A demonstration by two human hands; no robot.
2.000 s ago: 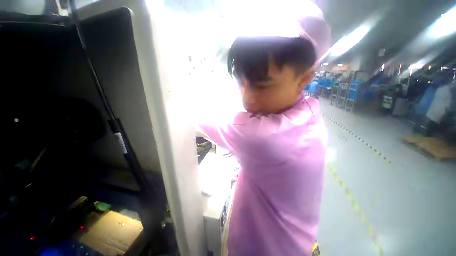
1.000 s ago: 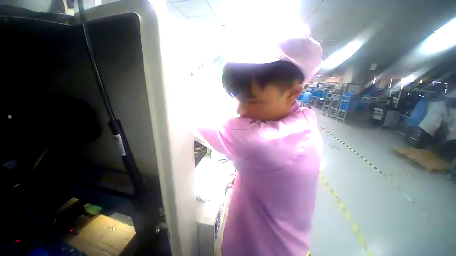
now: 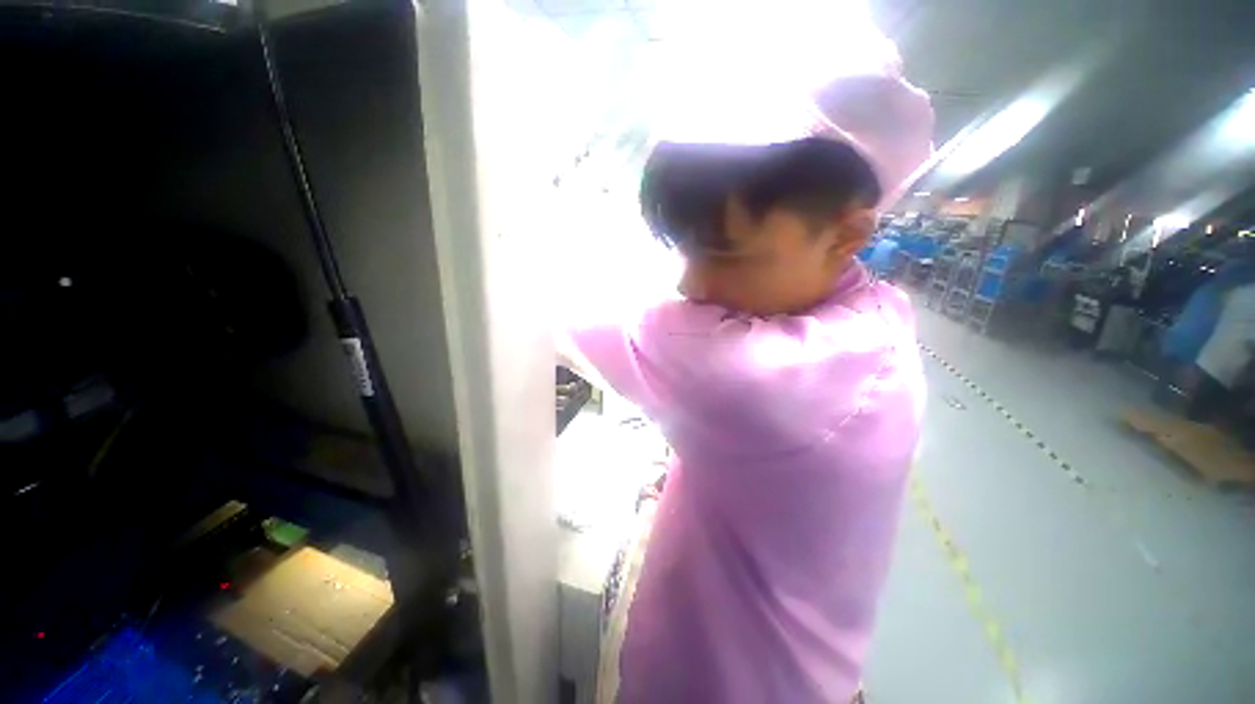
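Observation:
Neither of my hands is in view. Nearest in front of me is an open machine with a white hood edge [image 3: 489, 413] and a black gas strut [image 3: 361, 358] slanting down across its dark inside. Low in the machine lies a tan, cardboard-like flat piece [image 3: 310, 605], with a small green part [image 3: 282, 532] behind it. At the bottom left a blue-lit surface [image 3: 117, 674] shows, possibly a board; its detail is too dark to tell. Small red lights glow beside it.
A person in pink clothing and cap [image 3: 785, 468] stands right of the hood edge, arm reaching behind it. A white ledge [image 3: 599, 481] shows there. Grey floor [image 3: 1005, 550] with aisle tape, a brown pallet [image 3: 1195, 447], blue racks and other people are at the right.
My view has shifted a little; the hood edge and person now sit slightly further right than one second ago. More of the blue-lit surface shows at the bottom left.

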